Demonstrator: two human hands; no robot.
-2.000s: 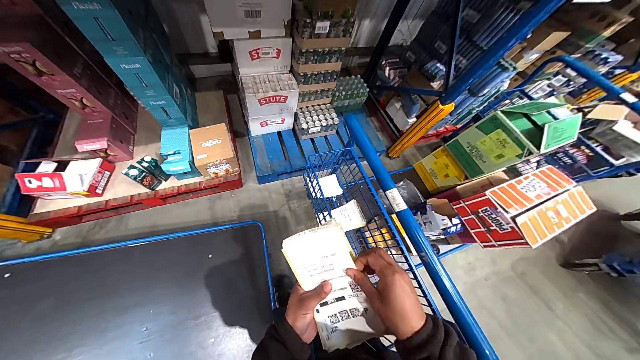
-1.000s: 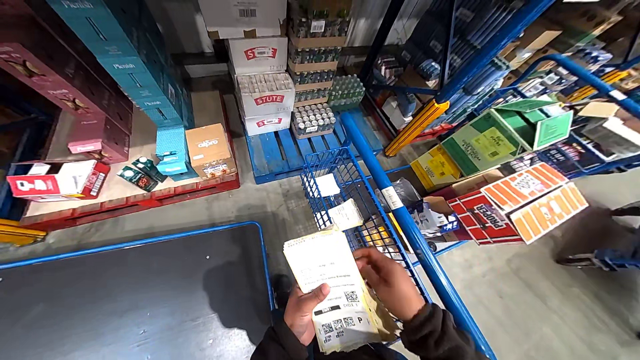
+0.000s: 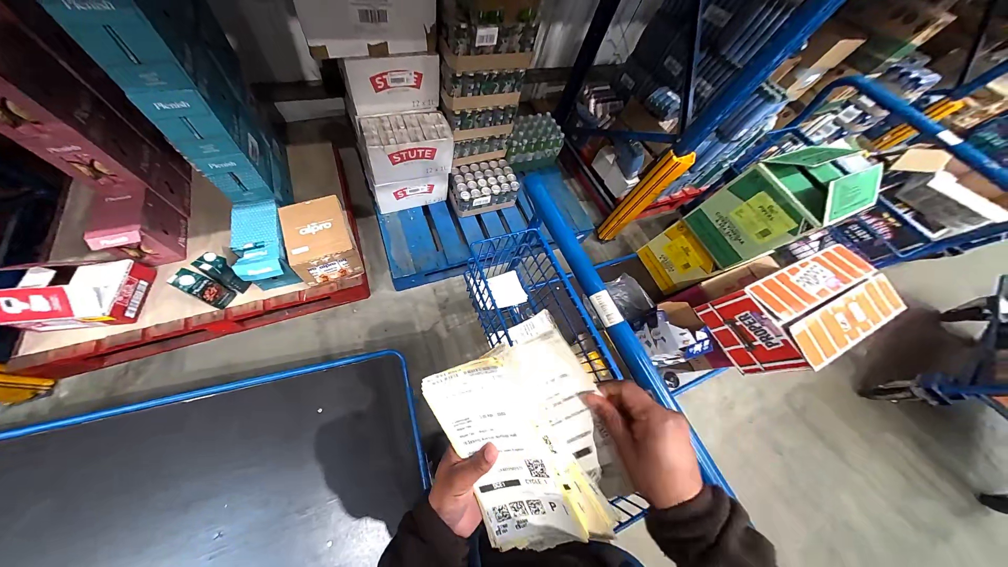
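Note:
A thick stack of printed paper labels (image 3: 496, 425) is in my left hand (image 3: 465, 484), its thumb lying across the top sheet. With thumb and fingers, my right hand (image 3: 650, 441) pinches the edge of a label sheet (image 3: 563, 386) fanned out to the right of the stack. The sheets bear writing and printed codes, and yellowish edges show among them. Beneath and beyond the papers is a blue wire basket (image 3: 512, 252) with a white paper (image 3: 506, 289) on its side. A thick blue cart rail (image 3: 579, 268) runs past my right hand.
A dark platform with a blue rim (image 3: 236, 472) lies at lower left. Behind it, a red pallet (image 3: 236, 323) carries stacked cartons. A blue pallet (image 3: 425, 244) holds Stute boxes (image 3: 405, 153) and trays of cans (image 3: 484, 185). Opened cartons (image 3: 748, 327) and a yellow rack foot (image 3: 646, 193) are at right.
My right hand has drawn a sheet out sideways from the stack, so the labels now fan apart. My left hand has kept its hold on the stack.

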